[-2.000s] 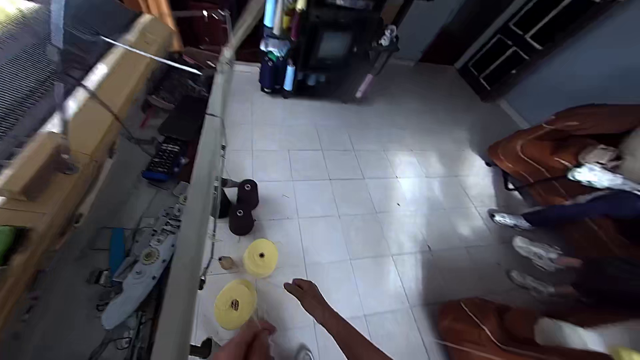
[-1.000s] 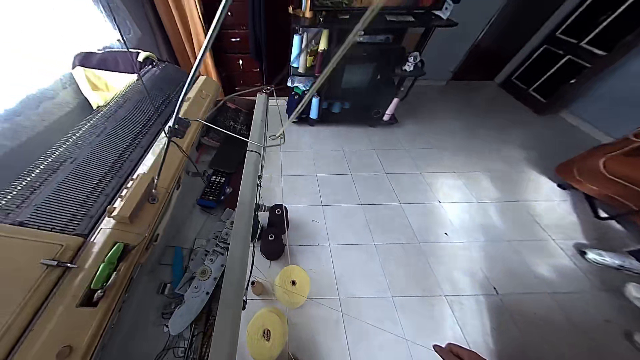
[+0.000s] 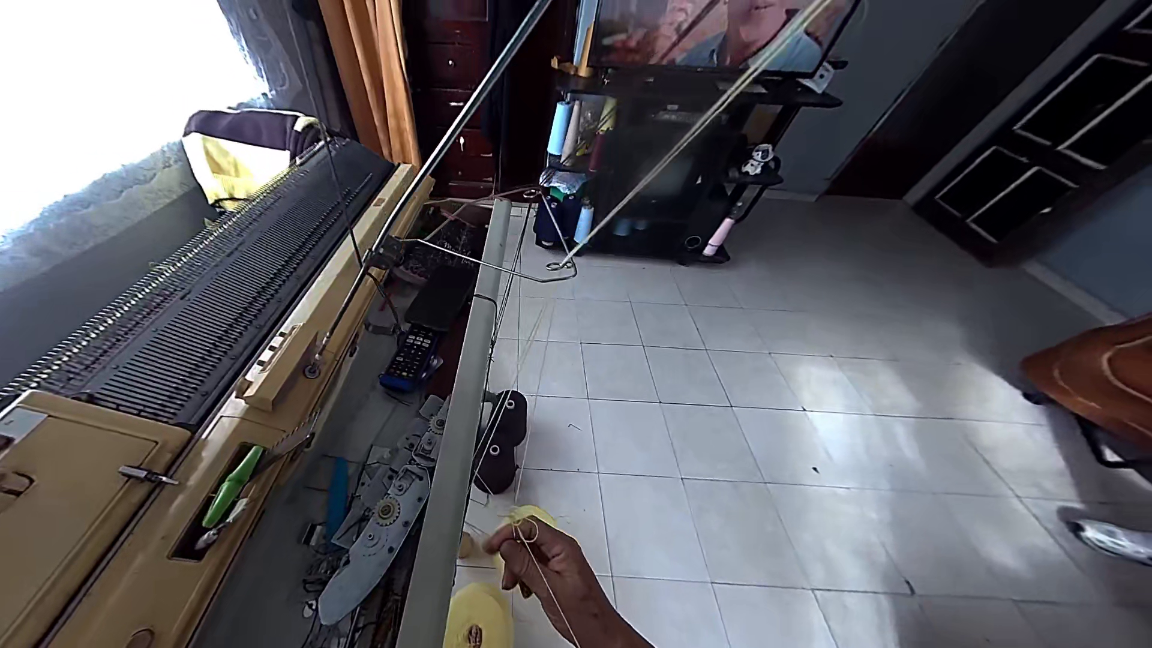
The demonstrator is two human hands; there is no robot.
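Note:
My right hand (image 3: 551,569) is at the lower middle, its fingertips pinched on a thin pale yarn with a small loop in it. The yarn trails down past the wrist. Below and beside the hand are yellow yarn cones (image 3: 479,617) on the floor, one partly covered by the fingers. Dark yarn cones (image 3: 500,441) stand farther back. Strands run up near a wire yarn guide (image 3: 560,267), where pale yellow yarn passes through a loop. At the left lies a knitting machine (image 3: 243,297) with a needle bed. My left hand is out of view.
A long grey rail (image 3: 459,432) runs beside the hand. Left of it lie a metal carriage part (image 3: 382,522), a calculator (image 3: 412,356) and a green-handled tool (image 3: 234,486). A black stand (image 3: 670,171) holds yarn cones and a screen. A shoe (image 3: 1112,540) shows at right.
My right hand has moved left and up, over the yellow cones. Two seconds ago another hand showed at the bottom edge; it is out of view now. The view has shifted.

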